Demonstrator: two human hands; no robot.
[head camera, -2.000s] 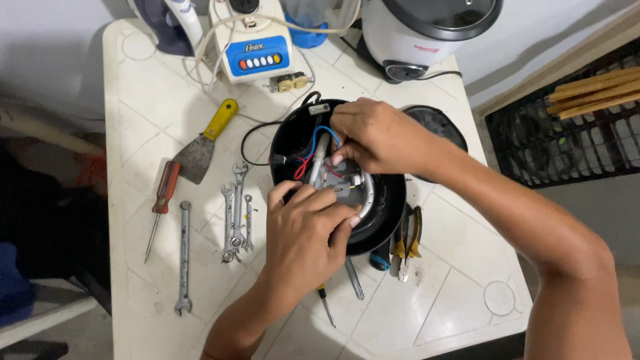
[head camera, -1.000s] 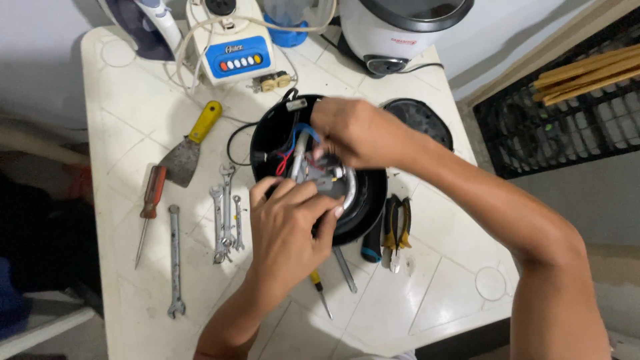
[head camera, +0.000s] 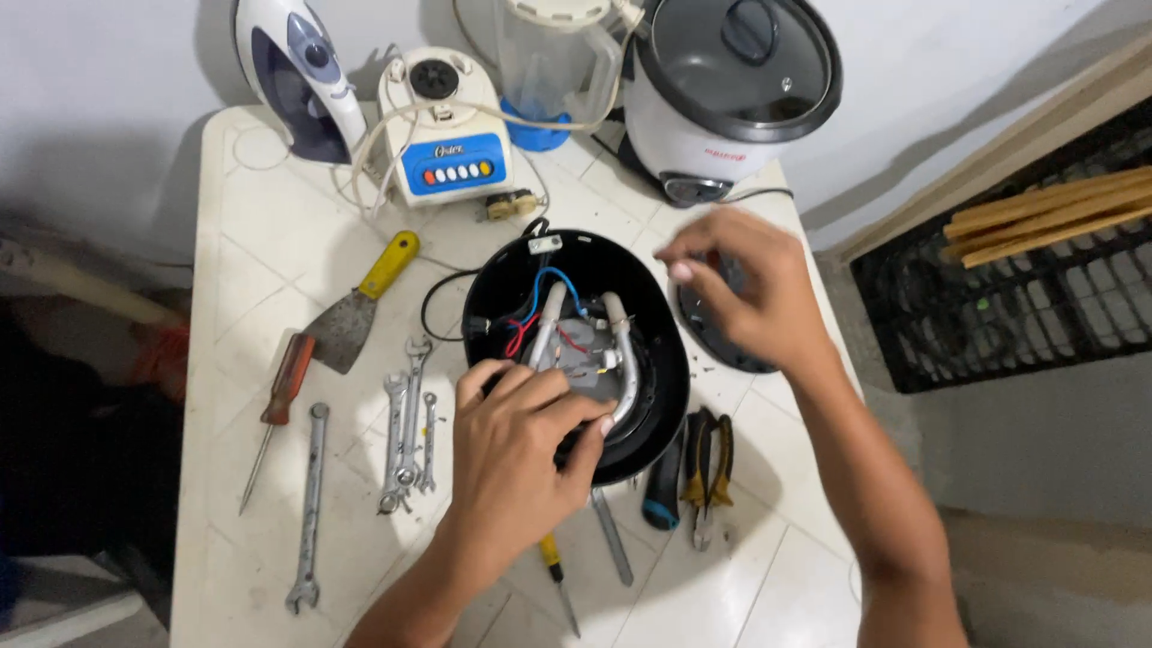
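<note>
A black round appliance housing lies with its inside facing up, showing a curved metal heating tube, a blue wire and red wires. My left hand rests over its lower left part, thumb and fingertips against the lower bend of the tube; whether they grip it is hard to tell. Above the housing's right edge, over a dark round cover, my right hand is raised and slightly blurred, thumb and forefinger apart with nothing visible between them.
Left of the housing lie a yellow-handled scraper, a red-handled screwdriver and several wrenches. Pliers and a yellow-handled screwdriver are near its lower edge. A blender base, a clothes iron and a rice cooker stand behind.
My right hand has come out of the housing and moved right, uncovering the wires and the tube's upper ends. My left hand remains at the housing's lower left.
</note>
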